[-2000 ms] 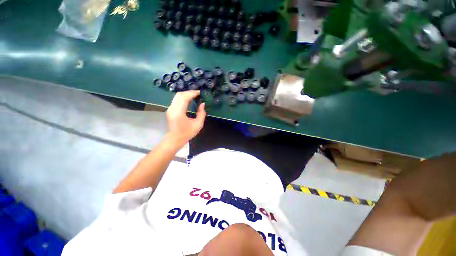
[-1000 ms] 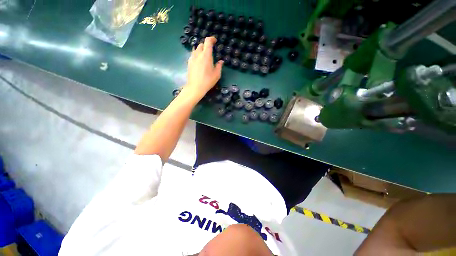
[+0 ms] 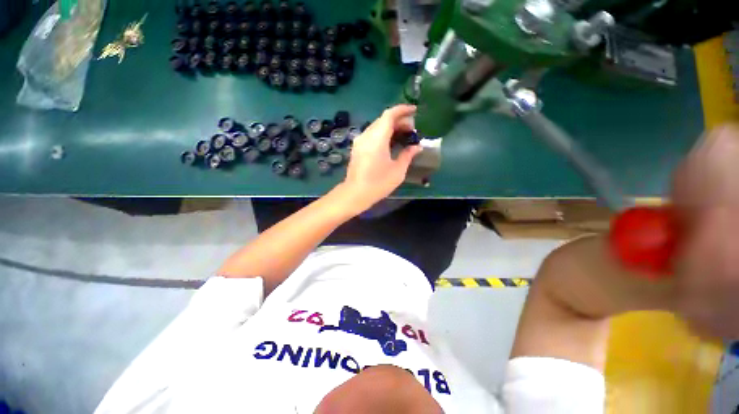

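My left hand (image 3: pixel 379 158) holds a small black round part (image 3: pixel 408 137) between thumb and fingers at the silver metal block (image 3: pixel 425 162), under the green press (image 3: pixel 478 61). The hand hides part of the block. My right hand (image 3: pixel 711 234), blurred and partly cut off by the right edge, is at the red ball knob (image 3: pixel 646 240) of the steel lever rod (image 3: pixel 575 154); its finger grip is too blurred to tell. Loose black parts with grey ring-like ends (image 3: pixel 279 144) lie scattered left of the block.
Tight rows of black parts (image 3: pixel 251 44) stand farther back on the green bench (image 3: pixel 138 170). A clear plastic bag (image 3: pixel 58 61) and a pile of gold-coloured pieces (image 3: pixel 124 39) lie at far left. Yellow-black striped tape (image 3: pixel 486 283) crosses the floor.
My left hand has moved from the rows to the metal block, now with a black part in it. My right hand and the red knob have come into view at the right.
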